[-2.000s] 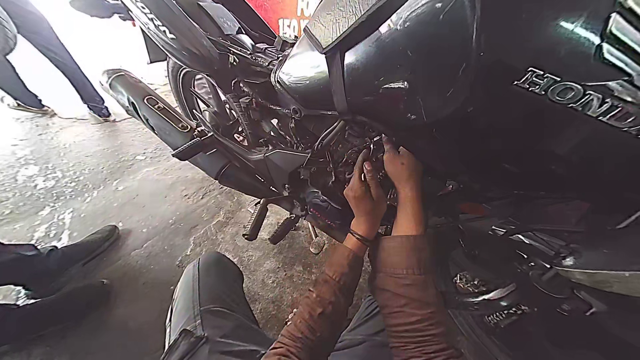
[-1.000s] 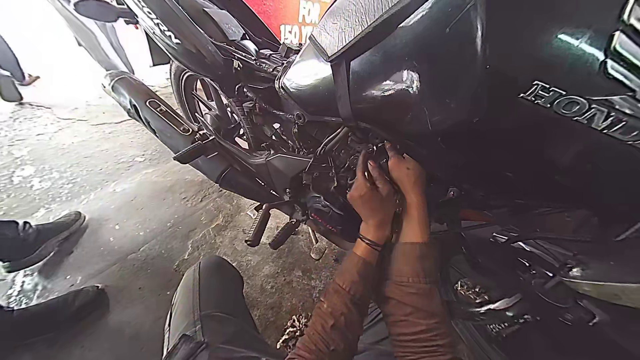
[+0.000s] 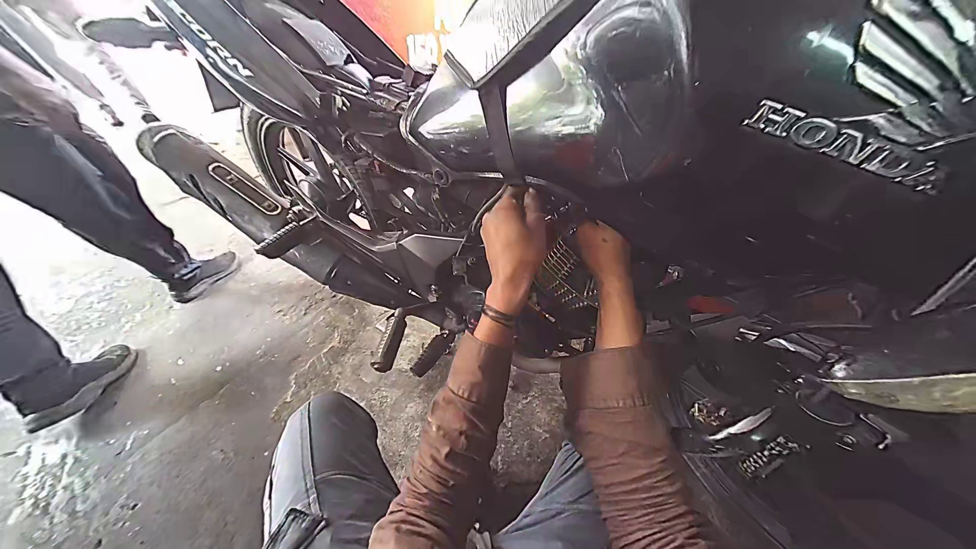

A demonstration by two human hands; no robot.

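My left hand (image 3: pixel 515 242), with a dark band at the wrist, reaches in just under the fuel tank (image 3: pixel 564 114) of a black Honda motorcycle. Its fingers are bent against dark parts by the lower end of a black strap (image 3: pixel 498 133); what they touch or hold is hidden. To its right, my right hand (image 3: pixel 605 248) reaches under the tank's lower edge, and its fingertips are out of sight. Between the hands the finned engine cylinder (image 3: pixel 564 271) shows. The two hands are apart.
The exhaust silencer (image 3: pixel 229 183) and rear wheel (image 3: pixel 286 152) are at the upper left. Foot pedals (image 3: pixel 391 339) stick out below the engine. A person's legs and dark shoes (image 3: pixel 202 276) are at the left. Loose parts and tools (image 3: pixel 770 450) lie at the lower right.
My hands, close together before at one small dark part, are now apart, with the finned engine cylinder showing between them. The person's legs at the left have changed position.
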